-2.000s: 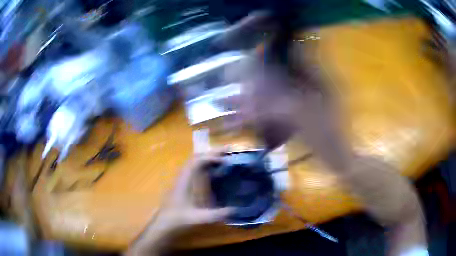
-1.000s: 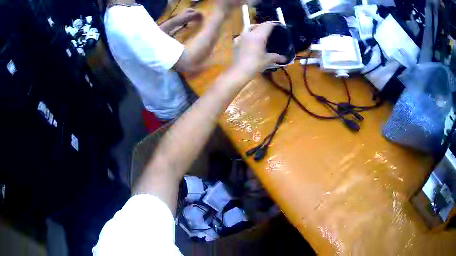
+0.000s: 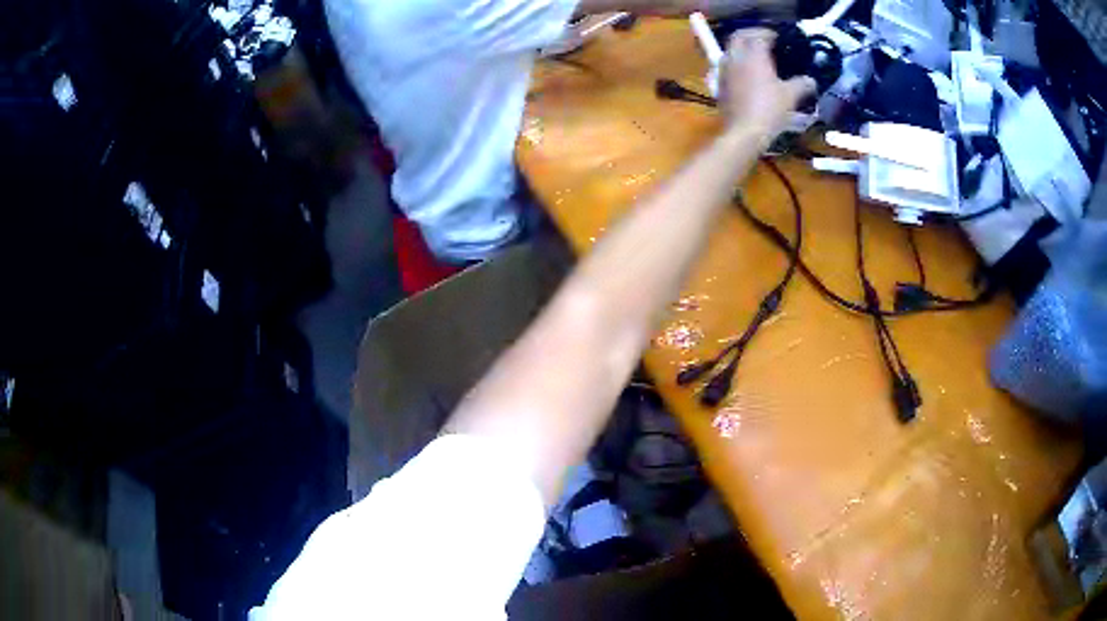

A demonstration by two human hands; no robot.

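Observation:
My left hand reaches to the top of the view and grips a camera unit. The unit has a round black part facing up and slim white antennas that stick out on both sides. My fingers cover part of its near left side. A black pigtail cable with connectors lies on the table below it. My right hand is not in view.
White camera units with cables are piled at the upper right of the orange table. A bluish bag is at the right edge. An open carton, a red stool, black crates and a person in white are at left.
The view has swung from the work spot to the left side of the table. Over the last second my left hand and the camera unit have shifted right and slightly up in the view.

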